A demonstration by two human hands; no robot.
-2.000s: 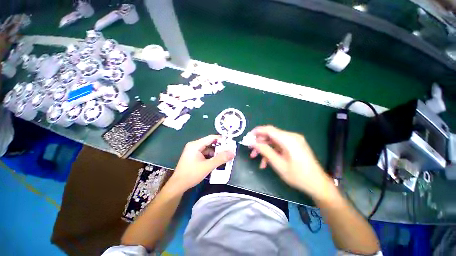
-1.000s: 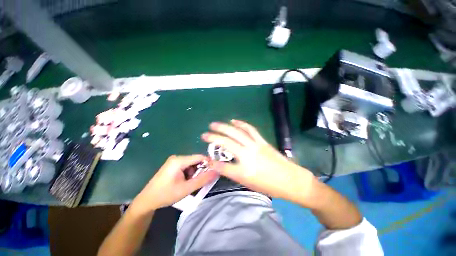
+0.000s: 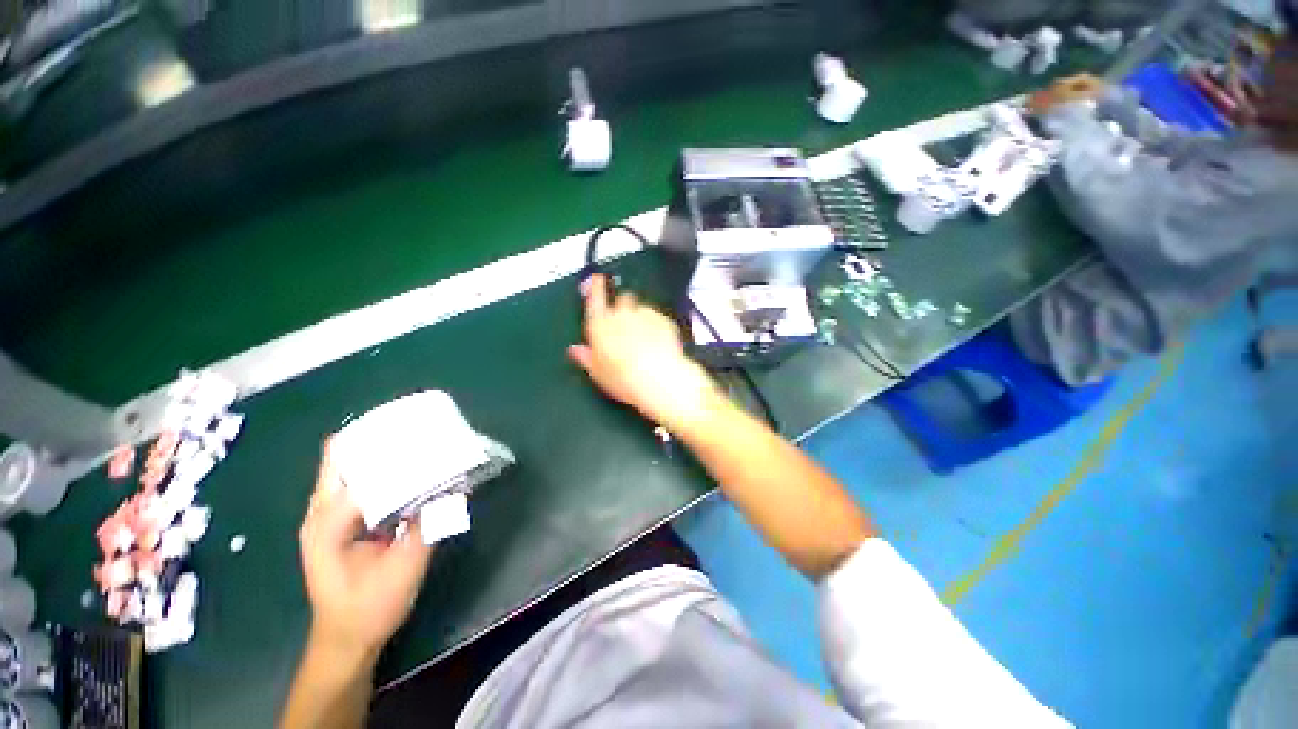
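My left hand [image 3: 359,558] holds a white fan or dryer housing [image 3: 410,453] above the left part of the green bench. The housing is tilted, with its wide rounded white side up. My right hand [image 3: 638,353] is over the electric screwdriver, just left of the screw feeder [image 3: 755,235]. The hand hides most of the screwdriver; its black cord [image 3: 615,232] loops out beyond the fingertips and a small tip [image 3: 663,439] shows below the wrist. Whether the fingers are closed around it cannot be told.
A heap of white and pinkish inserts [image 3: 154,520] lies at left, above a dark parts tray [image 3: 100,681] and clustered housings [image 3: 22,662]. Small green pieces [image 3: 890,296] lie right of the feeder. Another person's grey sleeve [image 3: 1153,192] is at upper right, near white housings [image 3: 982,171].
The view has turned right. My hands have separated: the left now holds the housing alone, raised and turned, and the right has moved away to the screwdriver.
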